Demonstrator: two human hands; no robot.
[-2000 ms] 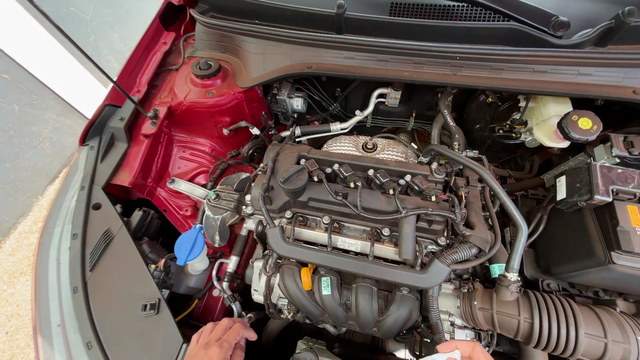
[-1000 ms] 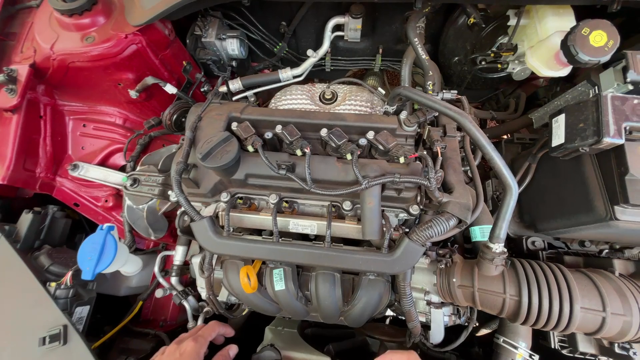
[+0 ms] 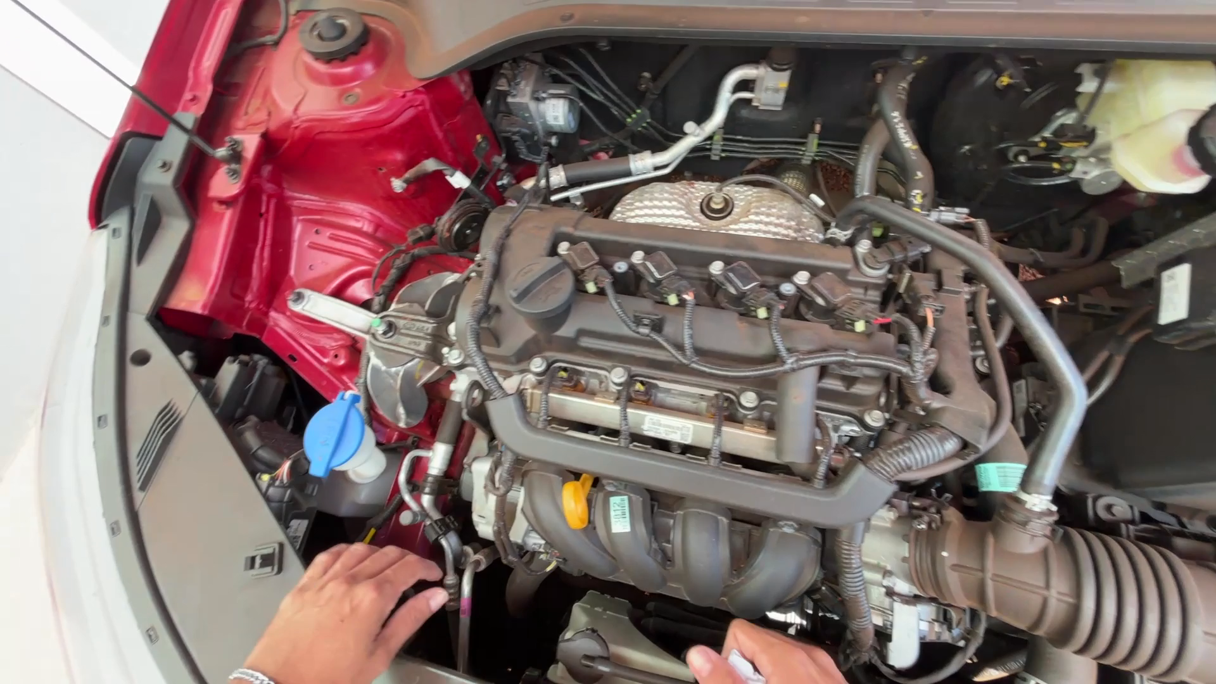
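At the lower left of the head view, my left hand [image 3: 347,608] rests with fingers spread at the front edge of the engine bay, its fingertips beside a metal air-conditioning line [image 3: 446,546]. My right hand [image 3: 769,655] is at the bottom edge, partly cut off, its fingers curled around a small white thing [image 3: 746,667] that I cannot make out. Between and above the hands lie the black intake manifold [image 3: 703,551] and the yellow dipstick handle [image 3: 576,502]. The engine cover with its oil filler cap [image 3: 541,287] fills the middle.
A blue washer-fluid cap [image 3: 334,435] stands up left of the engine. A ribbed air intake hose [image 3: 1092,579] runs along the lower right. The thin hood prop rod [image 3: 142,90] crosses the upper left. A coolant hose [image 3: 1026,294] curves down at the right.
My right hand shows more at the bottom edge than a second ago. The left hand is more fully in view, with its fingers near the metal line. The view has shifted.
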